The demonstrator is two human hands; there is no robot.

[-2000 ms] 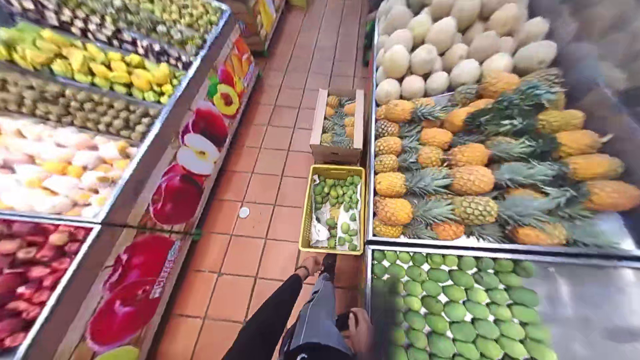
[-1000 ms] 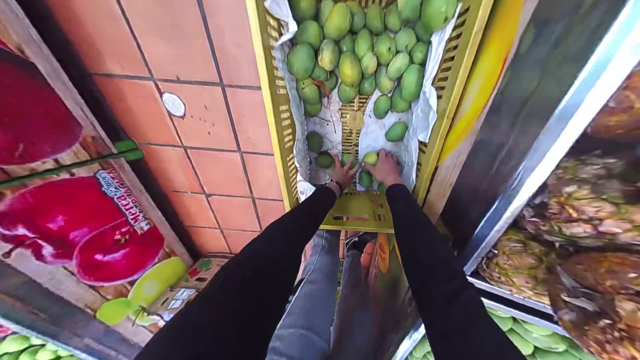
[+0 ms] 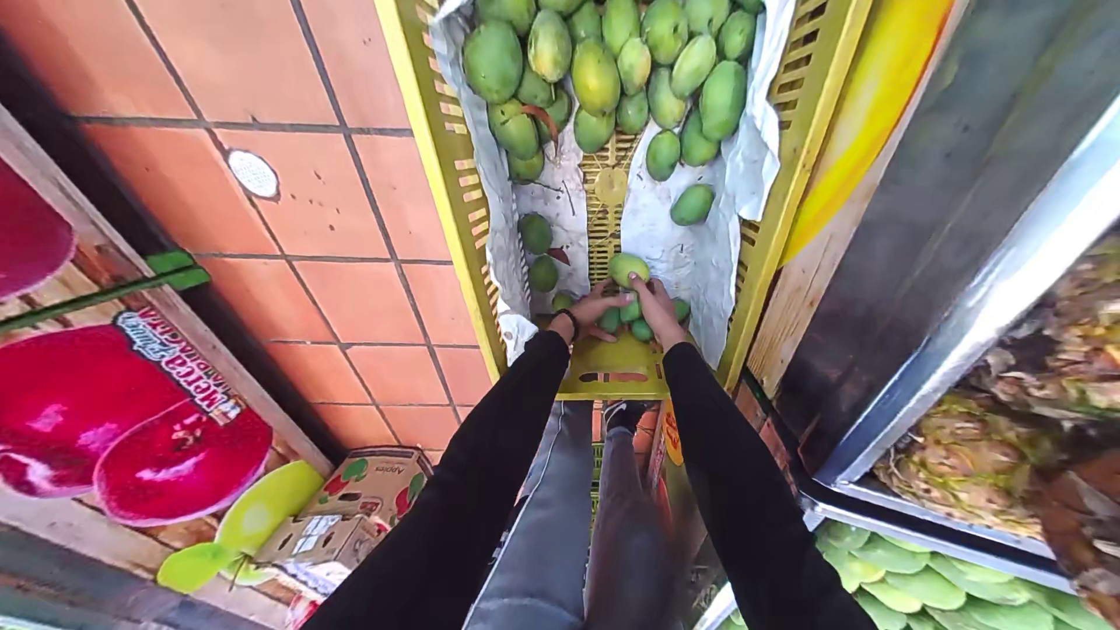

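A yellow slatted plastic crate (image 3: 801,175), lined with white paper (image 3: 682,219), holds green mangoes (image 3: 597,77) piled at its far end. Both my hands reach over the near end, down among several mangoes there. My left hand (image 3: 595,313), with a dark band at the wrist, touches the small cluster from the left, its fingers spread. My right hand (image 3: 656,311) has its fingers on a yellowish-green mango (image 3: 628,269) at the top of that cluster; whether it grips it firmly is hard to tell. Loose mangoes (image 3: 535,233) lie along the left side.
Terracotta floor tiles (image 3: 306,210) with a round white drain cover (image 3: 253,173) lie left of the crate. Further left is a display panel printed with fruit (image 3: 131,411), cardboard boxes (image 3: 376,486) below. At right stands a metal-edged stand (image 3: 945,324) with pineapples (image 3: 971,464) and green produce (image 3: 945,577).
The view has dropped from standing height down close over the crate since two seconds ago. Both hands, low in the earliest frame, are now inside the crate's near end.
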